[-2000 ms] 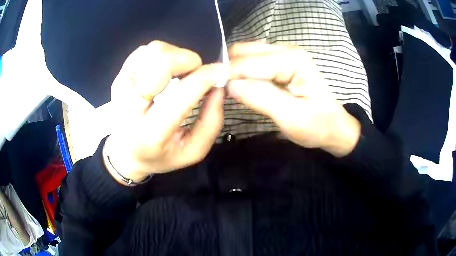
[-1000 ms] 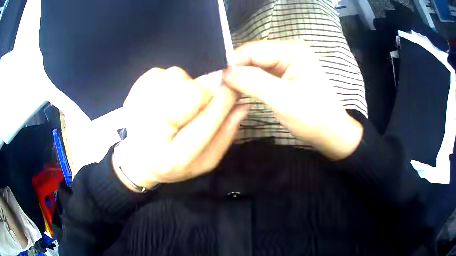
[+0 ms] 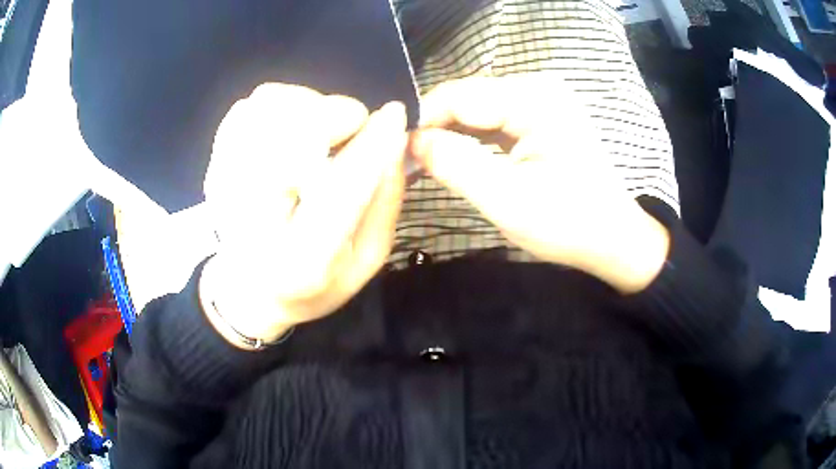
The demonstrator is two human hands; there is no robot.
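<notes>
A dark panel (image 3: 229, 55) with a thin white edge on its right side and white showing at its lower left lies at the upper left. My left hand (image 3: 307, 201) covers the panel's lower right part, its fingertips at the corner. My right hand (image 3: 541, 174) meets it there, thumb and forefinger pinching the corner. The hands are overexposed, and the pinched spot is small and partly hidden by the fingers.
Checked cloth (image 3: 541, 55) covers the lap. Dark pieces with white borders (image 3: 779, 174) lie low at the right. A red object (image 3: 92, 343), a blue strip (image 3: 117, 279) and white cloth (image 3: 32, 412) are at the lower left.
My left hand has moved slightly up and left since a second ago. The white strip at the panel's right edge looks narrower. My right hand stays at the corner.
</notes>
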